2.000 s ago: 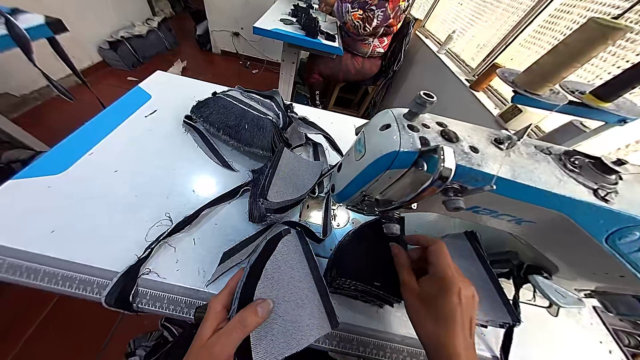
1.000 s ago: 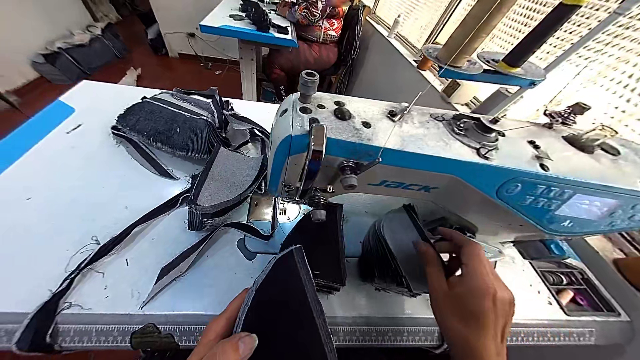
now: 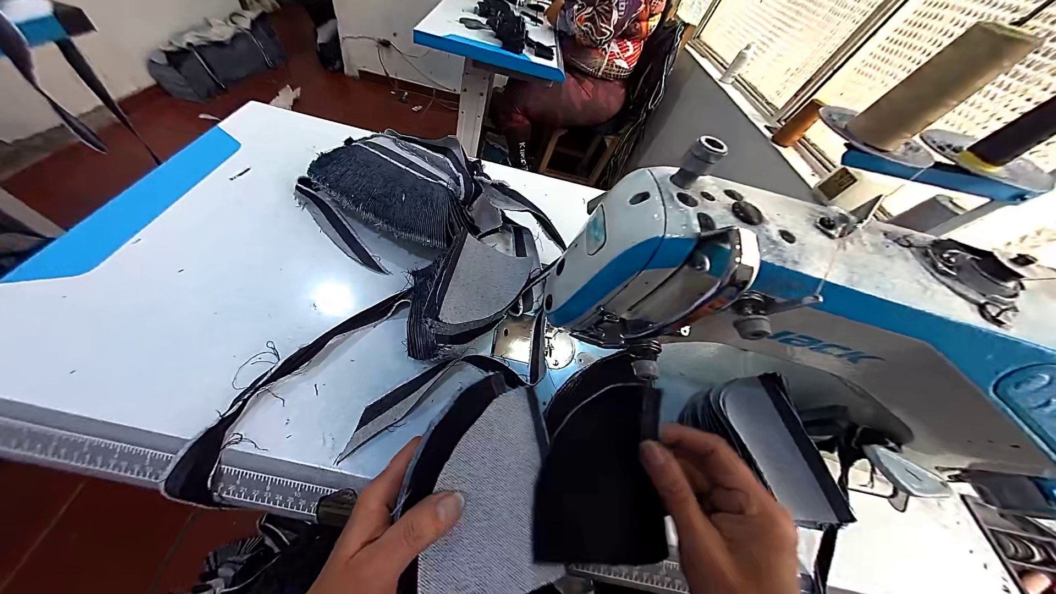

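Note:
My left hand (image 3: 396,528) grips a curved denim piece (image 3: 487,487), its grey side up and a dark band along its curved edge. Between thumb and fingers of my right hand (image 3: 718,503) is a black fabric piece (image 3: 606,478), beside the denim piece; whether the two touch I cannot tell. Partly behind the black piece lie more dark cut pieces (image 3: 590,375). The Jack sewing machine (image 3: 660,256) stands above, its needle plate (image 3: 528,342) behind my hands. A stack of grey and black pieces (image 3: 767,445) rests under the machine arm.
A bundle of denim pieces (image 3: 388,190) and joined strips (image 3: 305,346) lie on the white table (image 3: 165,330), left of the machine head. A ruler strip (image 3: 272,491) runs along the front edge. Thread cones (image 3: 932,91) stand at the right. A person (image 3: 577,91) sits beyond the table.
My right hand was at the stack under the machine arm one second ago; it now holds a black piece next to the denim piece. The left-hand piece now shows its grey side instead of its dark side.

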